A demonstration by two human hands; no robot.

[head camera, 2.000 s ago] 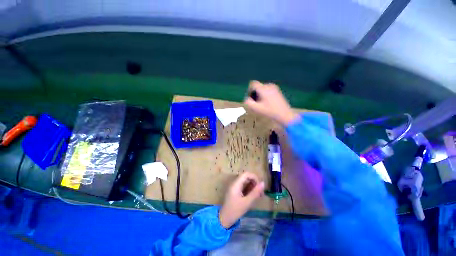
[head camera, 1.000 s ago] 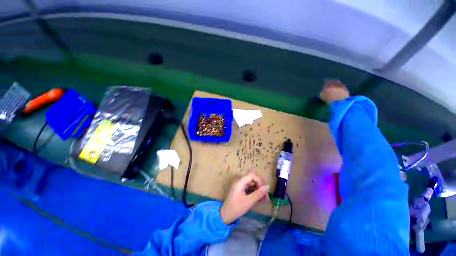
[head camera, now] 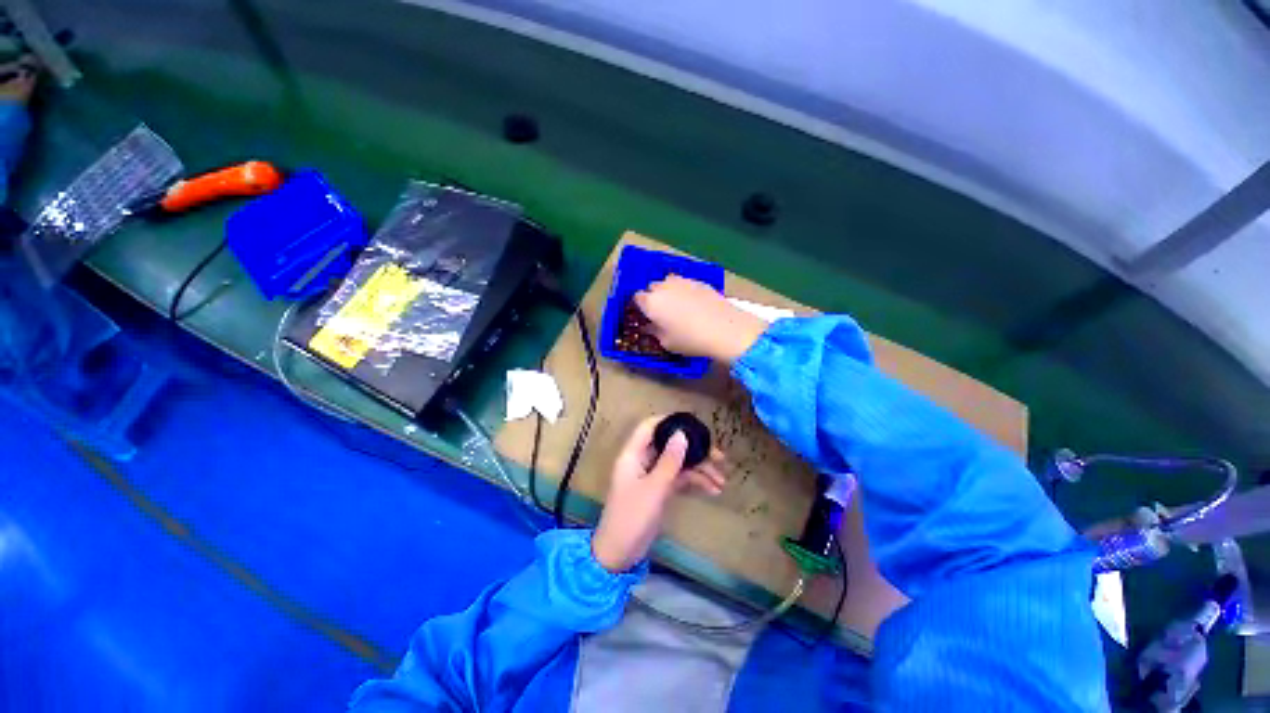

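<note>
My left hand [head camera: 652, 481] holds a round black part [head camera: 681, 440] by its edge above the front of the tan cardboard mat [head camera: 930, 397]. My right hand [head camera: 692, 319] reaches into the blue bin [head camera: 669, 262], with its fingers at the copper-gold small parts [head camera: 637, 334]; its fingertips are hidden, so what they hold cannot be told. Small dark screws [head camera: 749, 460] lie scattered on the mat, partly hidden by my hands and right sleeve. The electric screwdriver [head camera: 823, 522] lies right of them, its upper end hidden by my sleeve.
A black box [head camera: 453, 258] under clear plastic, a second blue bin [head camera: 294, 237], an orange-handled tool [head camera: 223, 185] and a crinkled clear bag [head camera: 105, 195] are at left. Black cords run onto the mat beside white paper [head camera: 532, 396]. A silver lamp [head camera: 1131, 545] is at right.
My right hand has moved from the far right back into the blue bin. My left hand has turned, and the black part now shows in it. The view has shifted and tilted leftward.
</note>
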